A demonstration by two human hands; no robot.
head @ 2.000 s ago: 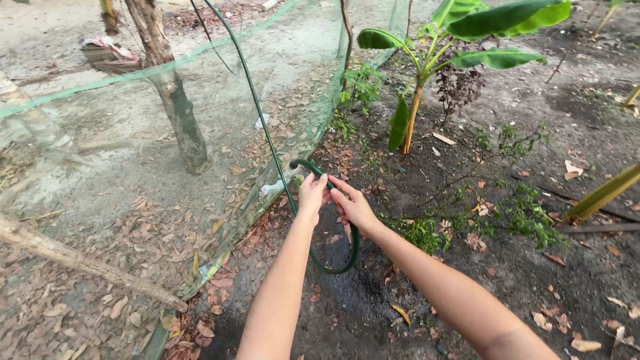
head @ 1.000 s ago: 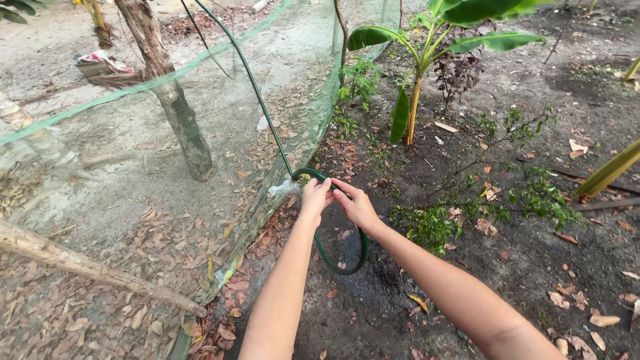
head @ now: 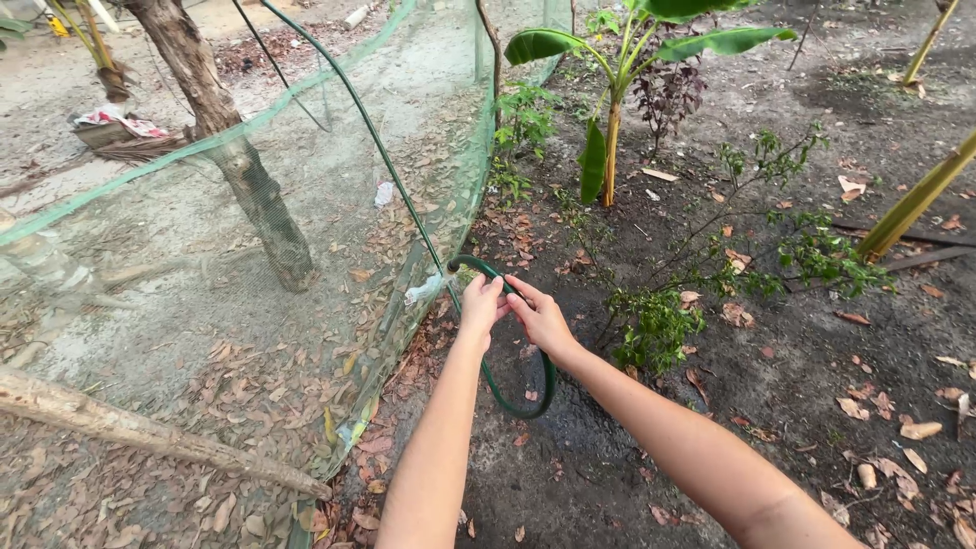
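A green garden hose (head: 550, 381) comes down over the net from the upper left and bends into a loop below my hands. Its open end sticks out just beyond my fingers and points left. My left hand (head: 483, 306) grips the hose near that end, with thumb and fingers pinched together. Right beside it, my right hand (head: 540, 314) is closed on the same stretch of hose, the fingertips of both hands nearly touching. Beneath the loop the dark soil looks wet. Whether water flows from the end cannot be made out.
Green netting (head: 191, 149) runs along the left, with a tree trunk (head: 255, 202) and a slanting wooden pole (head: 152, 433) by it. A young banana plant (head: 612, 145) stands ahead. A low leafy shrub (head: 657, 328) is right of my hands. A thick stalk (head: 919, 200) leans at the far right.
The hose end shows beyond my fingers, pointing left, in a slightly different position from before. Both hands have kept their hold on the hose.
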